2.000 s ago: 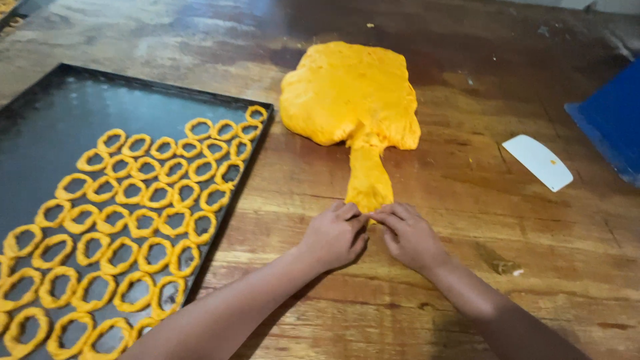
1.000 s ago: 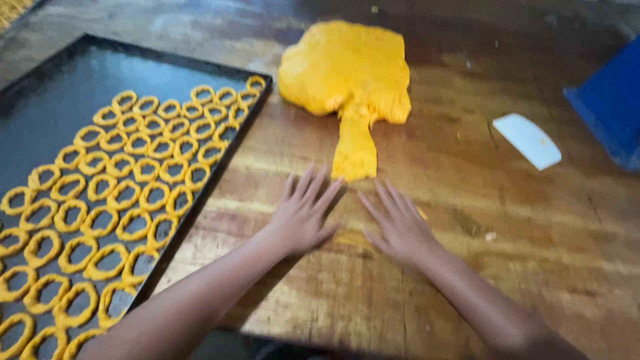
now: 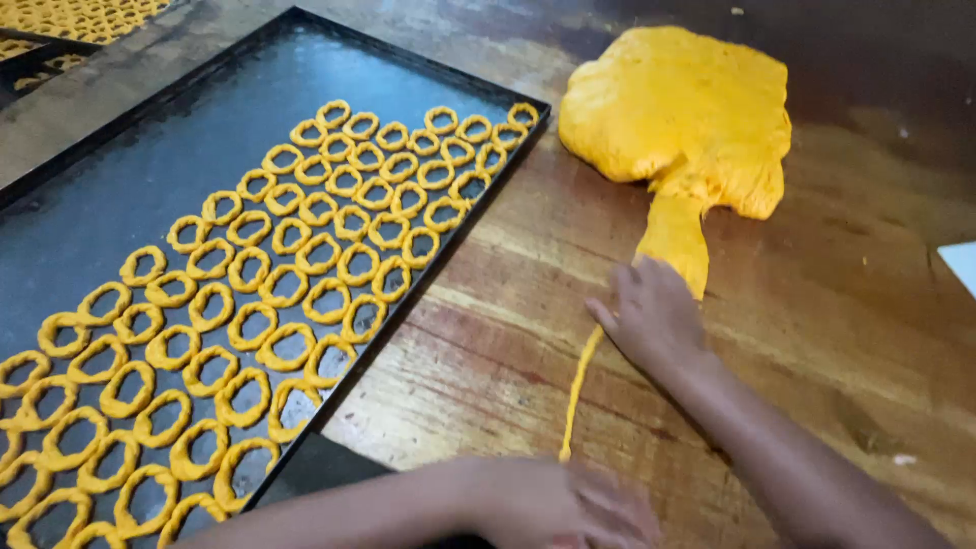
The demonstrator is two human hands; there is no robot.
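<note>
A large slab of yellow-orange dough (image 3: 679,114) lies on the wooden table, with a narrow tongue of dough (image 3: 675,232) running toward me. My right hand (image 3: 656,316) is at the near end of that tongue, palm down, over one end of a thin dough rope (image 3: 579,389). The rope runs down to my left hand (image 3: 557,503), which is blurred at the bottom edge; whether its fingers hold the rope cannot be told. To the left, a black metal baking tray (image 3: 427,57) bears many dough rings (image 3: 286,286) in slanting rows.
A white plastic scraper (image 3: 962,263) is partly in view at the right edge. More trays with yellow pieces (image 3: 84,19) stand at the upper left. Small dough crumbs (image 3: 904,460) lie on the wooden table (image 3: 823,343). The tray's raised rim is left of my hands.
My hands, side by side below the dough tongue before, are now apart, the left one nearer to me. A thin rope now shows between them. The view has shifted left.
</note>
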